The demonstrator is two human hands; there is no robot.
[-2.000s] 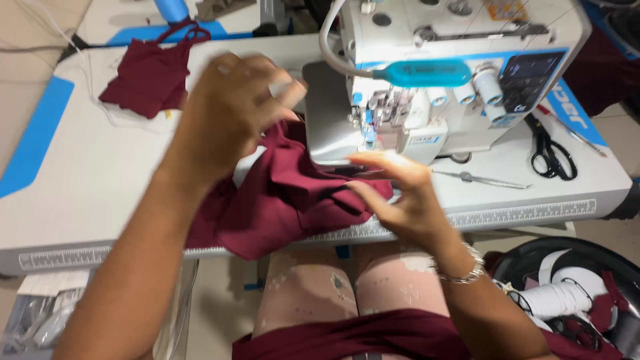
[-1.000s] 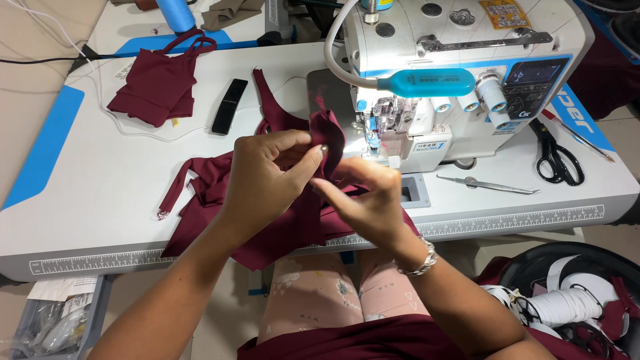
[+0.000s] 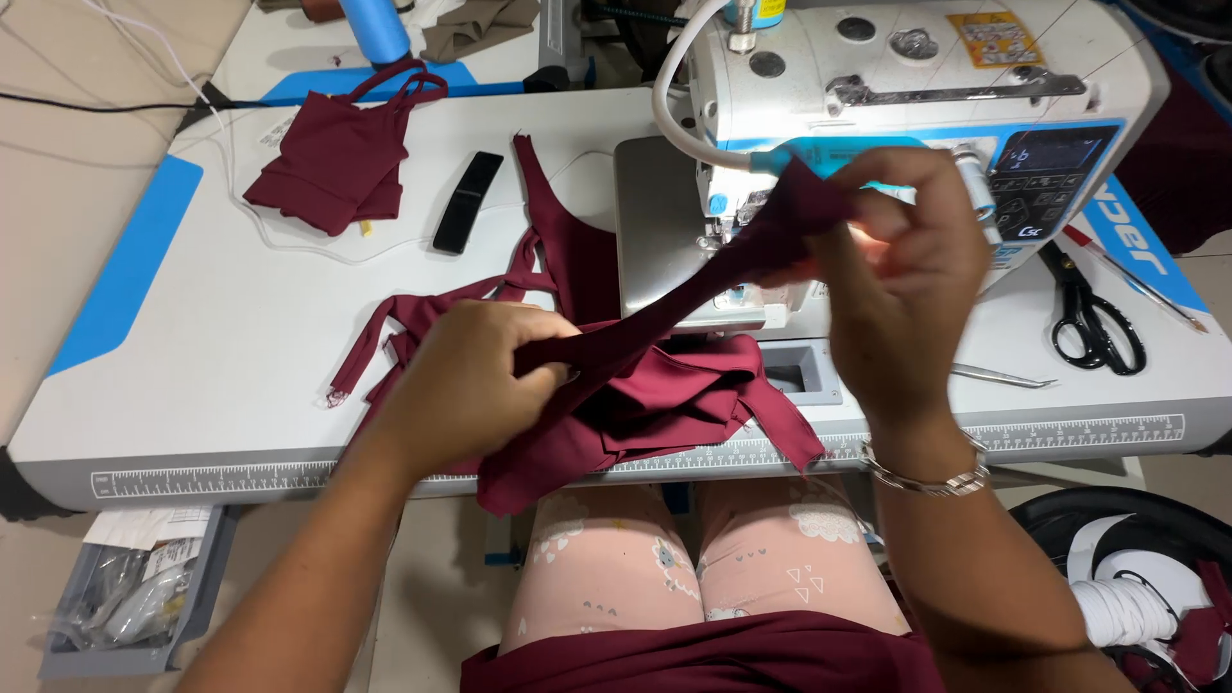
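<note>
My left hand (image 3: 481, 385) pinches the maroon fabric garment (image 3: 674, 395) near the table's front edge. A narrow strip of the same cloth stretches up and right to my right hand (image 3: 895, 279), which grips its end in front of the overlock sewing machine (image 3: 924, 96). The rest of the garment lies bunched below the machine's metal plate (image 3: 664, 231), with one strap pointing up the table and loose ends to the left and right. The machine's needle area is partly hidden behind the raised strip and my right hand.
A folded maroon top (image 3: 337, 164) and a black strip-shaped object (image 3: 468, 202) lie at left. Black-handled scissors (image 3: 1092, 318) and metal tweezers (image 3: 1001, 375) are at right. A drawer with plastic bags (image 3: 135, 597) sits below left; a black bin holds a white cord spool (image 3: 1121, 611).
My right hand has moved up and right from beside my left hand, and a strip of the cloth is now stretched between them. The black strip-shaped object, uncovered one second ago, stays put.
</note>
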